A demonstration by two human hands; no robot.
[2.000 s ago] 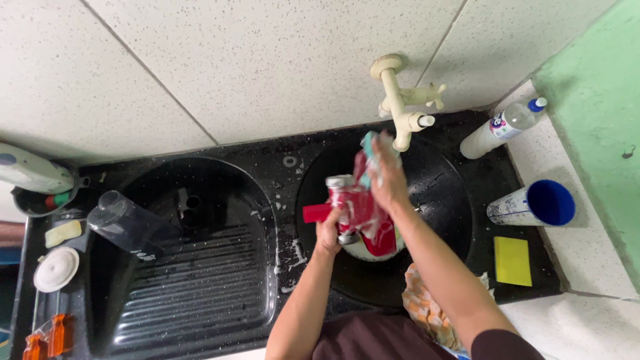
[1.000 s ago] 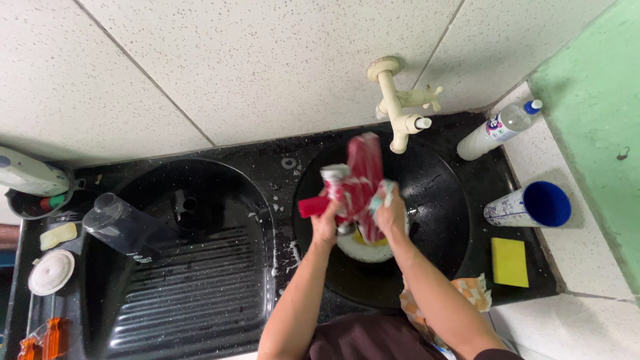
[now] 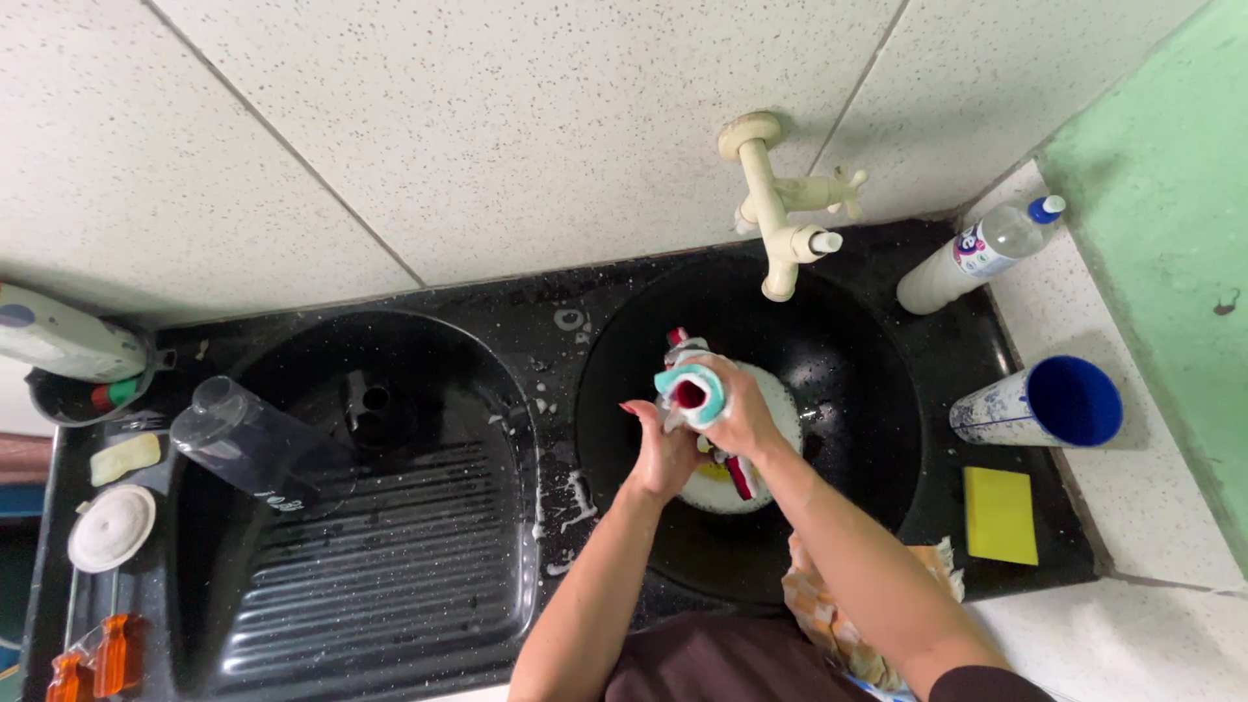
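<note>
Over the round black basin (image 3: 868,390), my right hand (image 3: 741,409) is wrapped around a soapy red object (image 3: 690,394) with a teal-and-white sponge cloth (image 3: 710,390) curled about its end. Close on its left is my left hand (image 3: 666,456), thumb raised and fingers partly hidden; whether it bears on the object I cannot tell. Red and silvery parts (image 3: 741,478) show below and above the hands. White suds (image 3: 785,390) lie in the basin beneath, with something yellow (image 3: 715,470) among them.
A cream tap (image 3: 775,224) juts over the basin. At right are a clear bottle (image 3: 975,255), a blue-lined cup (image 3: 1072,402) and a yellow sponge (image 3: 1001,517). The ribbed left sink (image 3: 370,585) holds a clear plastic container (image 3: 253,439). Orange-handled screwdrivers (image 3: 112,653) lie far left, a checked cloth (image 3: 829,614) at the front.
The red object has turned so that its end faces up, with the teal cloth around it. My left hand has shifted from its earlier grip, and its thumb now stands out.
</note>
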